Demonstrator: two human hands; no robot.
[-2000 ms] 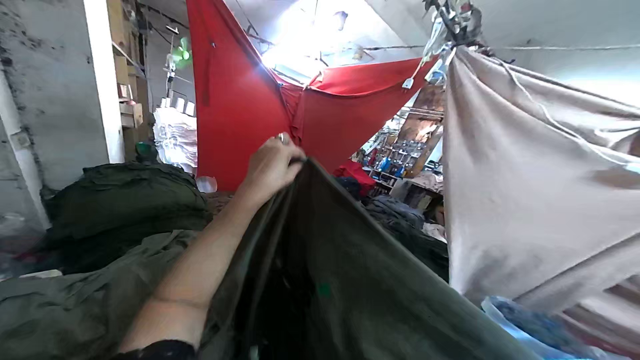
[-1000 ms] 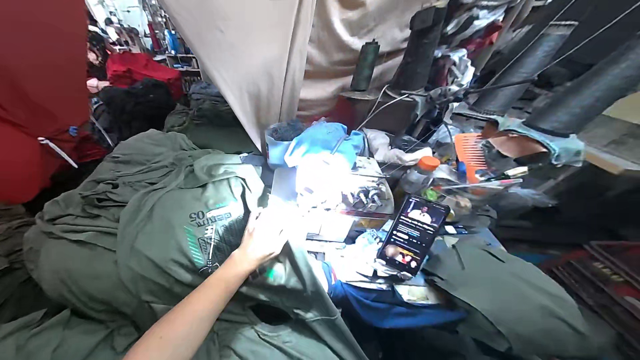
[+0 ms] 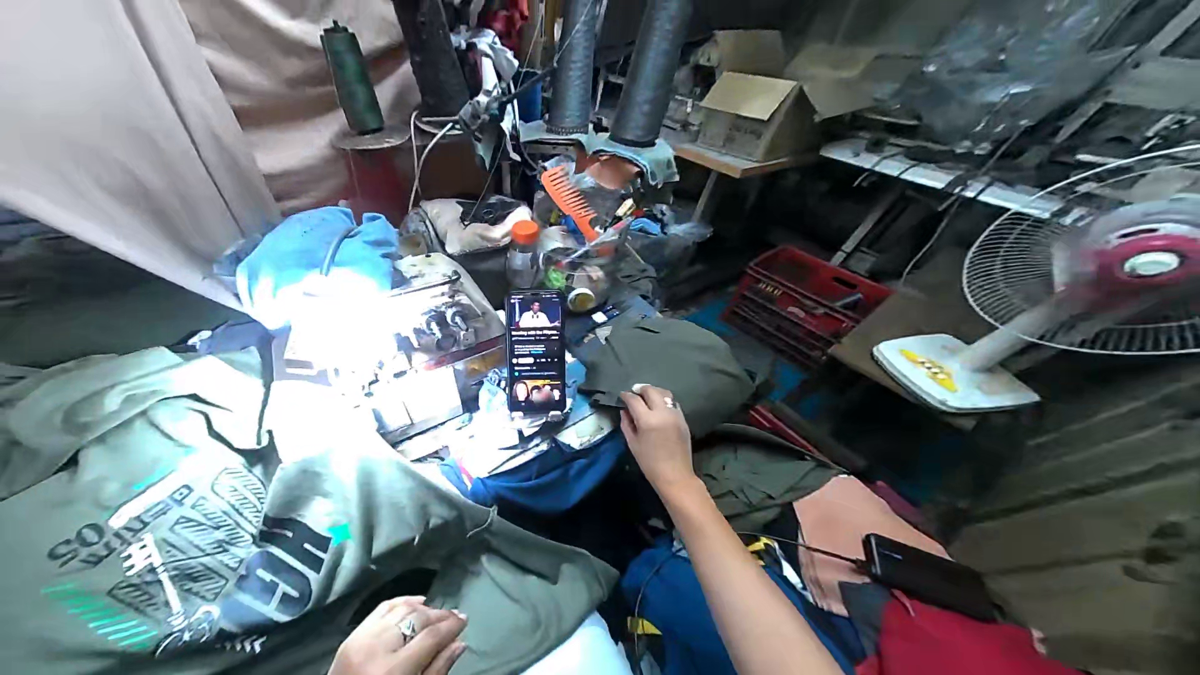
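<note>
My right hand [image 3: 656,427] reaches forward and pinches the near edge of a folded dark green fabric piece [image 3: 680,370], right of a lit smartphone [image 3: 535,352]. At the bottom centre is my left hand [image 3: 403,637], ring on a finger, its fingers curled beside the printed green garment [image 3: 375,525]; whether it grips the cloth cannot be told. That garment spreads over the lower left, partly washed out by bright light. Behind it, under the glare, stands part of a sewing machine [image 3: 441,314] with metal fittings.
Beyond the phone are a jar with an orange lid [image 3: 524,253] and an orange comb [image 3: 569,202]. Thread cones [image 3: 352,80] stand farther back. On the right are a red crate [image 3: 811,300] and a fan [image 3: 1106,262]. A black power bank [image 3: 928,574] lies on cloth near my right forearm.
The view has swung right and down. Both hands now show; one second ago one hand was at the printed garment under the bright light. The right hand is now at the folded green fabric.
</note>
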